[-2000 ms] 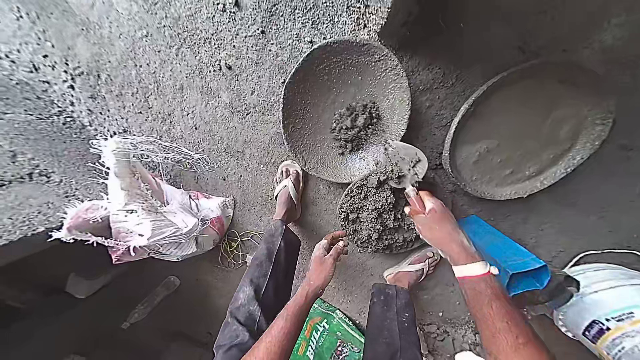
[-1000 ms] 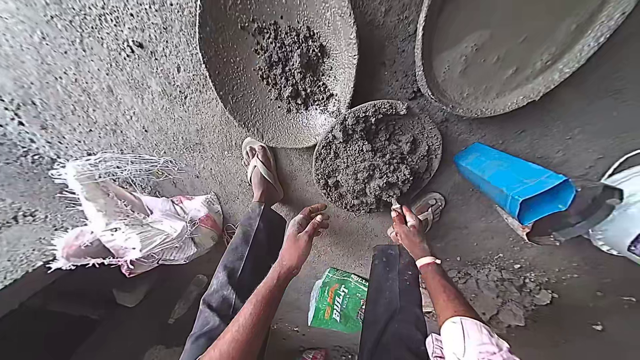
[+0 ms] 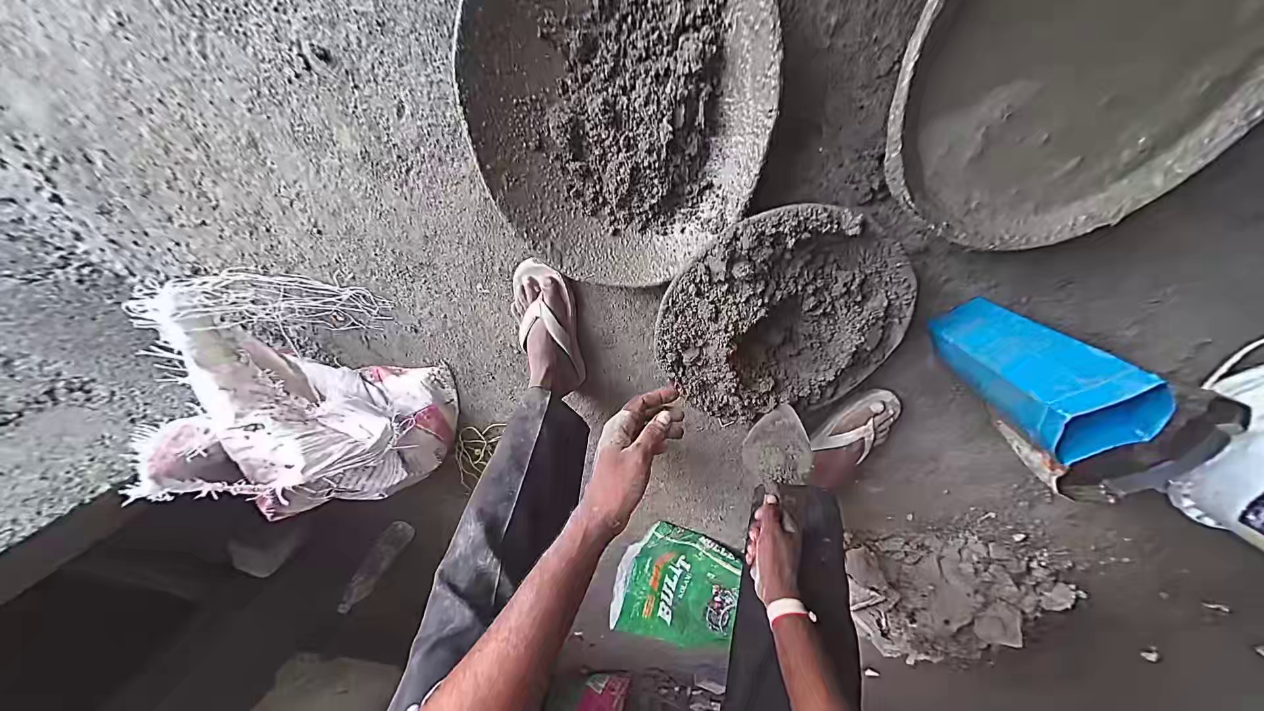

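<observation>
My right hand (image 3: 775, 548) is closed around the handle of a trowel, over my right thigh. The trowel's blade (image 3: 778, 449) lies just below a small round pan, beside my sandalled foot. My left hand (image 3: 640, 444) holds nothing plain to see, its fingers partly curled near the small pan's lower left edge. Damp grey mortar (image 3: 839, 306) fills much of the small pan, with a hollow in its middle. Above it, a large shallow pan (image 3: 504, 168) holds a heap of loose mortar (image 3: 642, 118).
A wide pan of grey liquid (image 3: 1027, 118) sits at upper right. Below it lie a blue rectangular container (image 3: 1047, 375) and a white bucket (image 3: 1224, 494). A frayed woven sack (image 3: 336, 425) is at left, a green packet (image 3: 681, 588) between my legs, broken mortar (image 3: 968, 592) at lower right.
The trowel, over the small pan two seconds ago, is now below it, nearer my body. The large pan's heap has grown and the small pan's mortar has gained a hollow. The view has shifted.
</observation>
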